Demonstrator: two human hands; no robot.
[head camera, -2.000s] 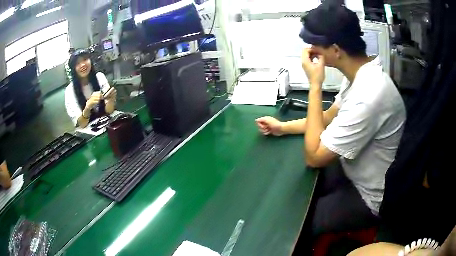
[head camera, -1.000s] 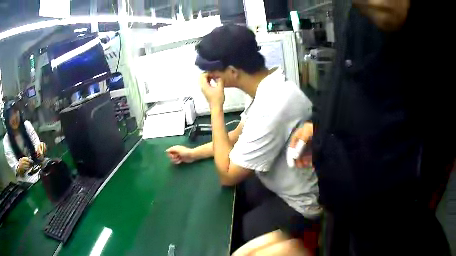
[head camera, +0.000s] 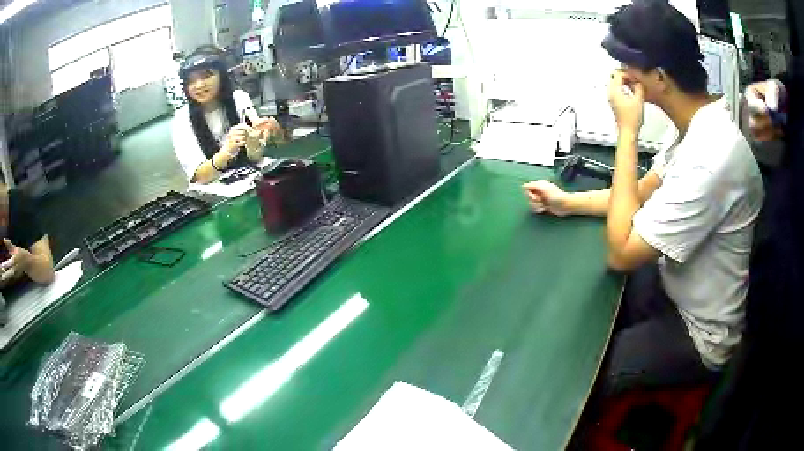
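Note:
Neither of my hands is in the picture. A white work sheet (head camera: 421, 425) lies nearest to me at the bottom edge of the view, cut off by the frame. A narrow translucent strip (head camera: 483, 382) lies on the green bench just beyond its right corner. A stack of crinkled clear plastic bags (head camera: 81, 388) with dark reddish contents lies at the lower left. No small parts show on the visible part of the sheet.
The green bench (head camera: 458, 255) holds a keyboard (head camera: 308, 251), a computer tower (head camera: 383, 132), a dark red box (head camera: 291, 195) and a black tray (head camera: 145, 227). A person in a light shirt (head camera: 696, 194) sits right; two others sit across. A dark-clothed figure stands far right.
The view swung right, then back left and down, so more of the sheet and the bags shows. The white bracelet and forearm seen at the lower right earlier are out of view.

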